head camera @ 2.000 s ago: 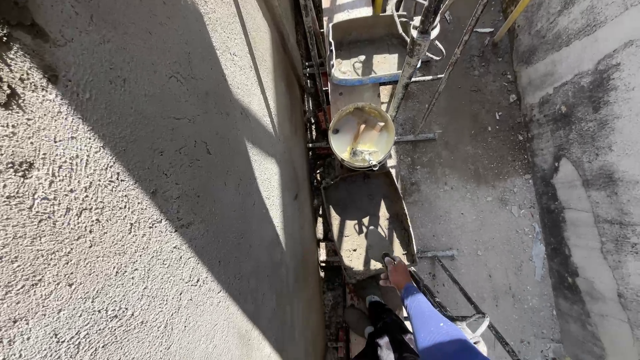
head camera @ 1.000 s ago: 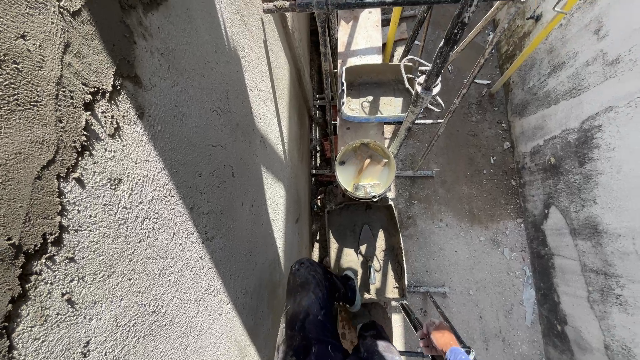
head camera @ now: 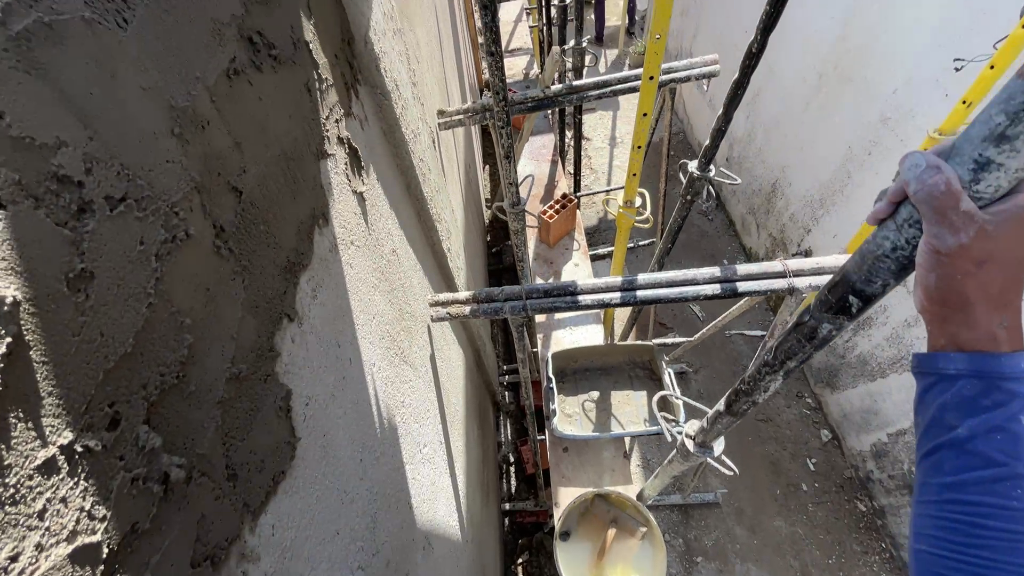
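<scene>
My right hand, dusty and below it a blue sleeve, is closed around a thick, mortar-stained metal scaffold prop at the right. My left hand is out of the view. A bucket of cloudy liquid, with tools or sticks in it, stands on a plank at the bottom centre. Beyond it is a mortar tub with grey mortar residue inside. At the left, rough wet mortar covers part of the lighter rendered wall.
Paired metal tubes cross above the plank, with another pair farther off. A yellow prop stands beside a hollow clay brick. A second wall bounds the passage at the right. A person's legs show at the far top.
The view has tilted up along the passage. My right hand, earlier low near the nearer tub, has risen and now grips the scaffold prop.
</scene>
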